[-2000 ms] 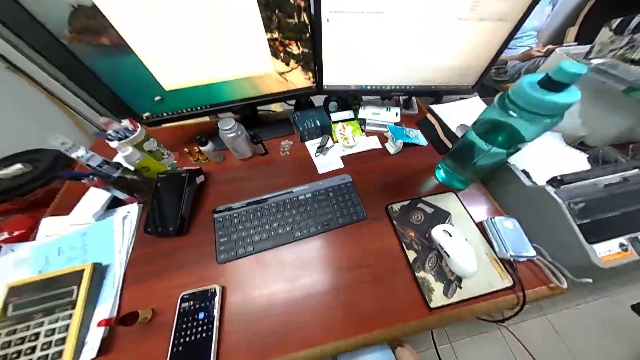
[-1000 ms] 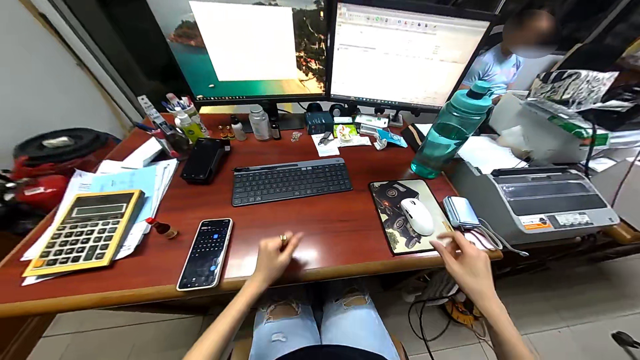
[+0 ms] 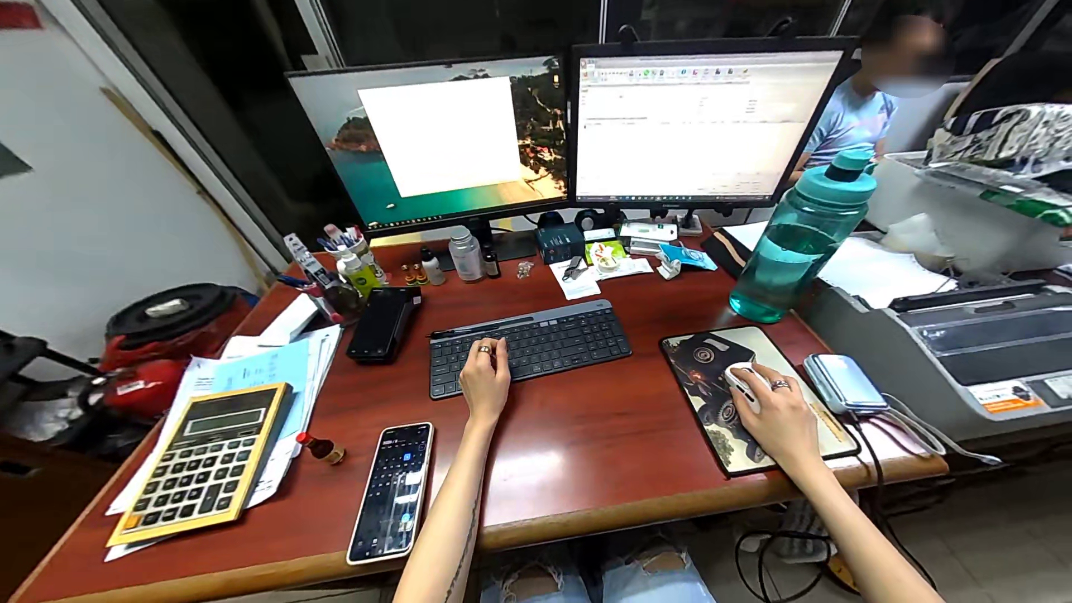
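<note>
My left hand (image 3: 486,377) rests on the left part of a dark computer keyboard (image 3: 561,339), its fingertips on the keys. A ring shows on one finger. My right hand (image 3: 777,412) lies over a white computer mouse (image 3: 740,378) with its fingers curved around it, on a printed mouse pad (image 3: 712,419). Behind the keyboard stand two monitors: the left monitor (image 3: 444,138) shows a beach picture with a white window, the right monitor (image 3: 703,134) a mostly white program window. A smartphone (image 3: 391,494) with its screen lit lies left of my left forearm.
At the left lie a yellow-framed calculator (image 3: 205,461) on papers, a small red-capped bottle (image 3: 321,448) and a black device (image 3: 383,325). A teal water bottle (image 3: 796,243) and a power bank (image 3: 846,383) stand and lie at the right, beside a printer (image 3: 980,360). Someone sits behind (image 3: 854,117).
My left hand has moved forward from the desk's front onto the keyboard. My right hand has moved from beside the mouse pad's edge onto the mouse. Two seconds ago neither hand was on them.
</note>
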